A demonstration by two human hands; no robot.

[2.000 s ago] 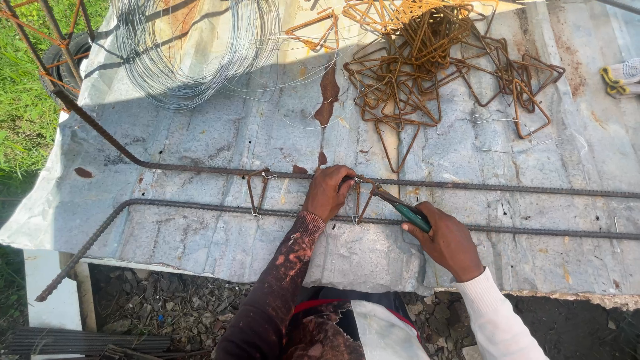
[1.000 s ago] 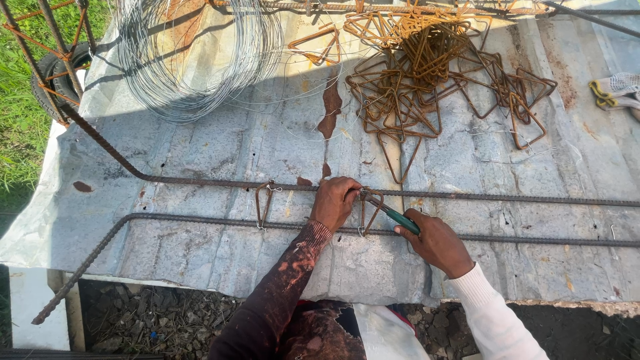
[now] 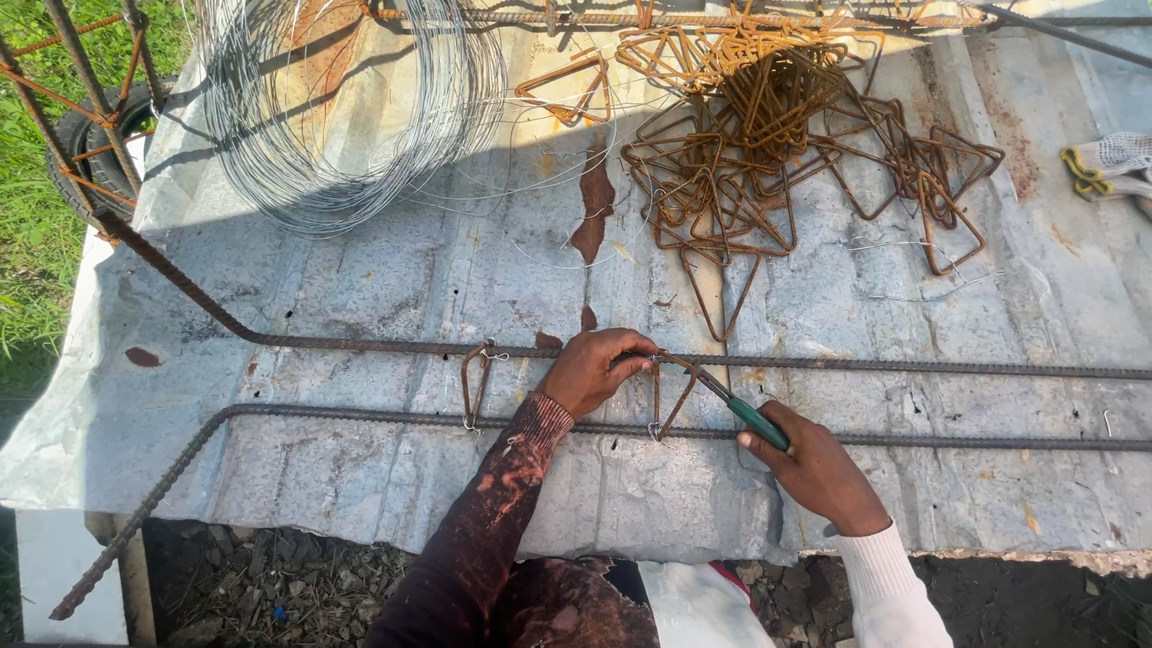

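Two bent rebar rods lie roughly parallel, the upper rod [image 3: 855,364] and the lower rod [image 3: 945,441]. My right hand [image 3: 810,463] grips the green handle of a pliers-like hand tool [image 3: 754,421], whose metal tip meets the upper rod at the top of a triangular steel stirrup [image 3: 659,400]. At that same joint, my left hand [image 3: 598,369] pinches with thumb and fingertips; what lies between them is hidden. A second stirrup [image 3: 466,387] stands to the left, fastened to both rods with wire.
A corrugated metal sheet [image 3: 342,468] lies under everything. Farther back are a coil of thin wire [image 3: 333,198], a heap of rusty triangular stirrups [image 3: 765,135] and a work glove [image 3: 1111,162]. At the left are tyres [image 3: 76,148] and an upright rebar frame [image 3: 108,117].
Both hands stay around the stirrup's upper joint, while the tool's angle has shifted. The view has moved slightly.
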